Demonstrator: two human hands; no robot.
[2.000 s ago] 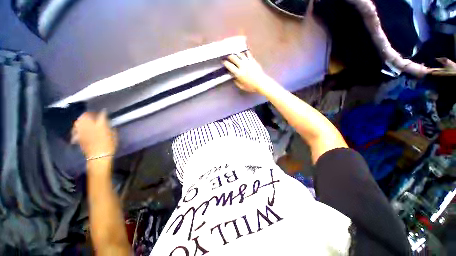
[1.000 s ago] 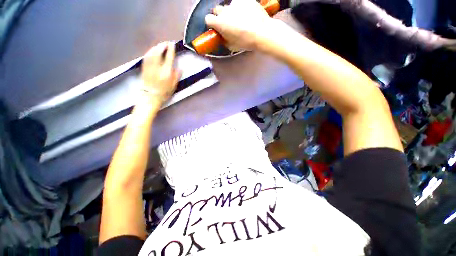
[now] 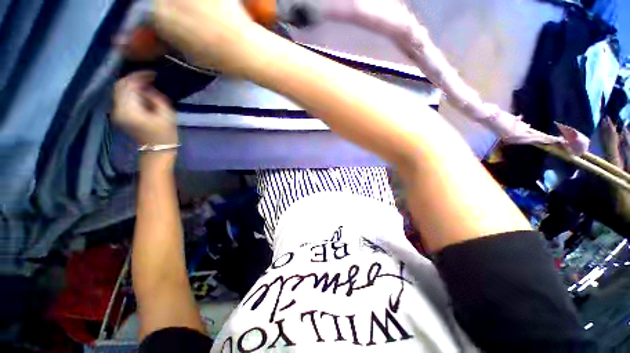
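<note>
The garment piece (image 3: 259,98), light with dark bands along it, lies across the pressing table (image 3: 214,148). Its dark end (image 3: 190,84) is at the left. My right hand (image 3: 200,31), blurred at the top edge, is closed on the iron's orange handle (image 3: 261,9). The iron is over the piece's left end, mostly hidden by my hand and forearm. My left hand (image 3: 144,110) is beside the dark end with fingers curled; blur hides whether it grips cloth. My right forearm hides part of the piece.
A pale pink hose (image 3: 442,72) runs from the iron over the table to the right, near thin tan sticks (image 3: 594,164). Striped grey-blue pieces (image 3: 76,138) drape at the left edge. Dark garments (image 3: 556,69) are at the right. Another person's hand (image 3: 611,141) shows at the far right.
My right hand has carried the iron from the piece's right end to its left end. My left hand has moved left off the middle. The view has shifted, and more hose shows.
</note>
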